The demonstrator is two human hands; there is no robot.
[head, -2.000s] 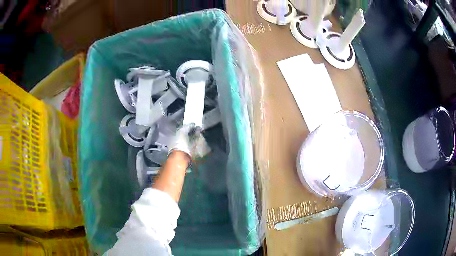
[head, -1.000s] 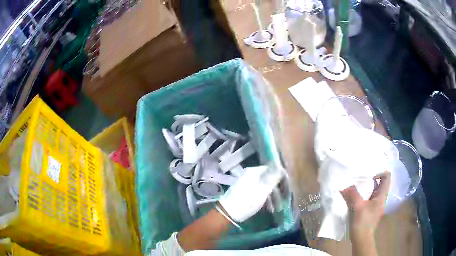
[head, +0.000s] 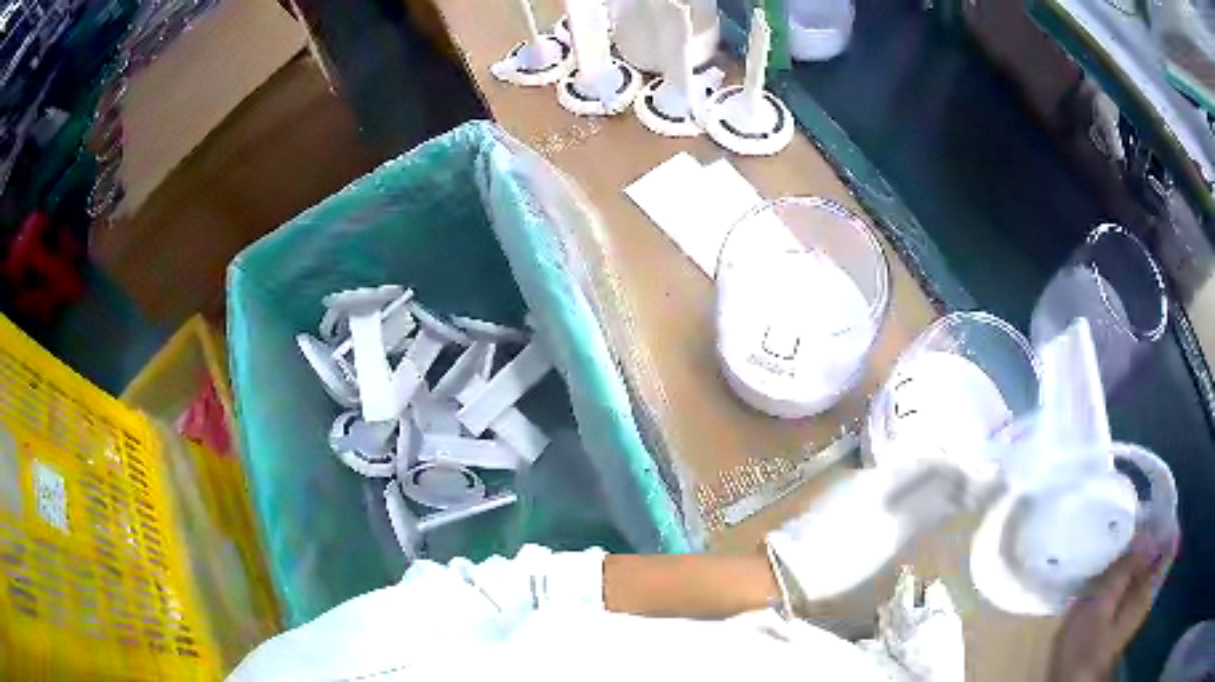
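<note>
The white disc-and-stem part (head: 1077, 522) is at the right front of the bench, its stem pointing up and away. A ringed rim beside it is blurred. My bare right hand (head: 1113, 606) grips the disc's lower right edge. My left hand (head: 886, 520), in a white glove, reaches across the bench beside the part; its fingers are blurred and their contact is unclear. Two clear tanks with milky white lower parts stand close by: one farther off (head: 800, 333), one nearer (head: 939, 406), partly behind my left glove. White crumpled cloth (head: 919, 626) lies below my left hand.
A lined teal bin (head: 533, 240) holds several loose disc-and-stem parts (head: 373, 366). Several more stand at the bench's far end (head: 746, 117). Paper strips (head: 700, 207) and a thin flat strip (head: 793, 480) lie on the cardboard. Yellow crates (head: 93, 493) are left; the green conveyor (head: 919, 147) is right.
My left hand has moved out of the bin, rightward over the bench. My right hand has left the cloth and holds the disc-and-stem part. The cloth no longer covers the tanks.
</note>
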